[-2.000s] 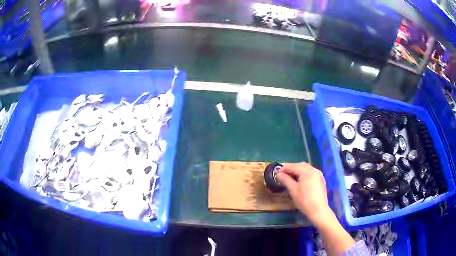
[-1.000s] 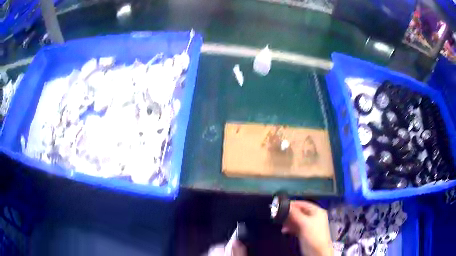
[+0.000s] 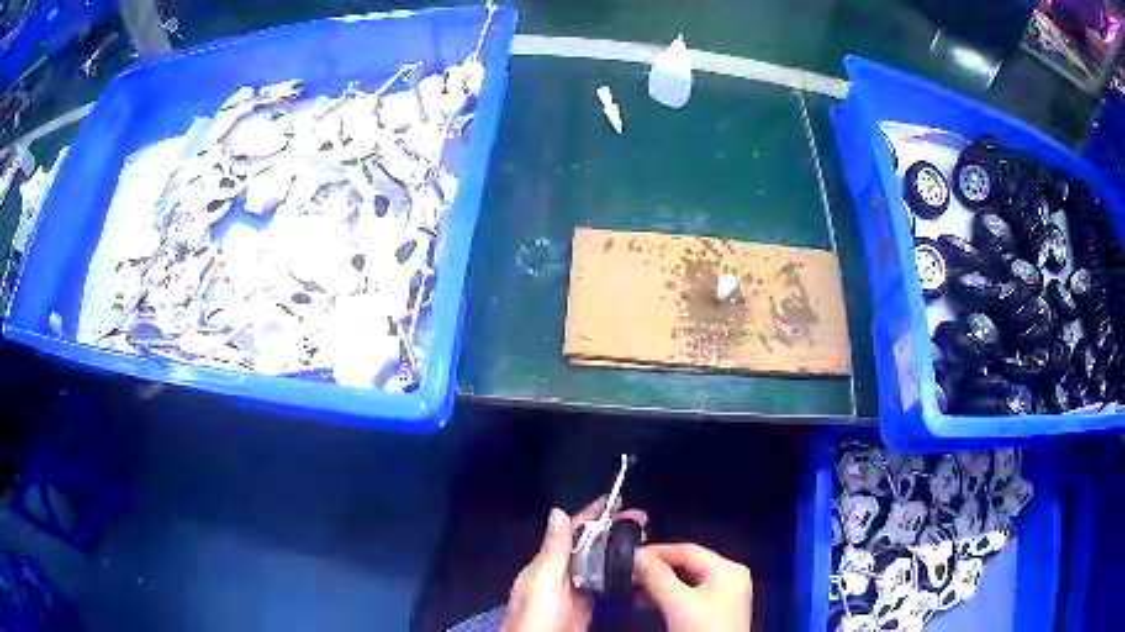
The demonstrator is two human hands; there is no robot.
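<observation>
My left hand (image 3: 550, 590) holds a white plastic bracket (image 3: 589, 552) at the bottom centre, below the bench edge. A thin pale rod sticks up from the bracket. My right hand (image 3: 698, 588) grips a black-tyred wheel (image 3: 622, 558) against the bracket's right side. The fingers hide how far the wheel is seated. A cardboard pad (image 3: 629, 303) with dark stains lies on the green bench, with a small white knob or dab (image 3: 727, 286) on it.
A blue left tray (image 3: 475, 235) holds heaped white parts. A blue right tray (image 3: 891, 358) holds wheels. A lower right tray (image 3: 1052, 519) holds sub-assemblies. A squeeze bottle (image 3: 670, 77) and a narrow white piece (image 3: 611, 109) lie behind the pad.
The wheel has left the cardboard and moved down to the bracket. Both hands have come together at the bottom centre. The view has tilted down, showing more of the lower right tray.
</observation>
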